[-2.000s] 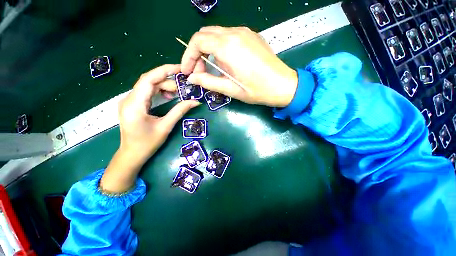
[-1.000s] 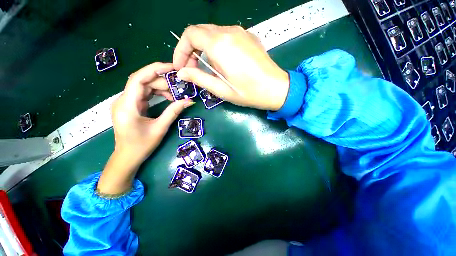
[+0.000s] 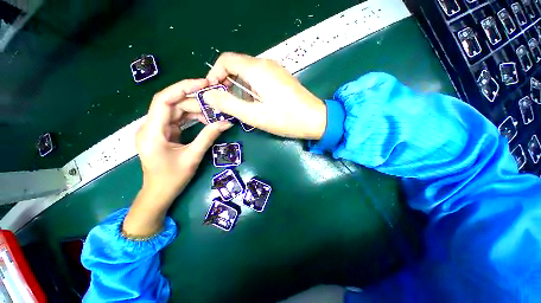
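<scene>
My left hand (image 3: 169,133) holds a small square module (image 3: 209,102) with a dark inside and pale rim between thumb and fingers, above the white rail's near edge. My right hand (image 3: 267,97) grips a thin pale stick (image 3: 242,88) across its fingers, and its thumb lies over the held module, hiding part of it. Another module is mostly hidden under my right hand. Several more modules lie on the glossy green near surface, one (image 3: 226,154) just below my hands and others (image 3: 257,194) grouped beneath it.
A white rail (image 3: 107,152) crosses the view, joined by a metal bar (image 3: 32,184) at left. Beyond it, modules (image 3: 144,68) lie on the dark green belt (image 3: 89,35). A black tray (image 3: 468,72) of modules stands at right. A red bin (image 3: 22,260) is at lower left.
My right hand has moved down and left, its thumb now further over the held module. The modules on the belt have shifted right; one at the top edge has left view.
</scene>
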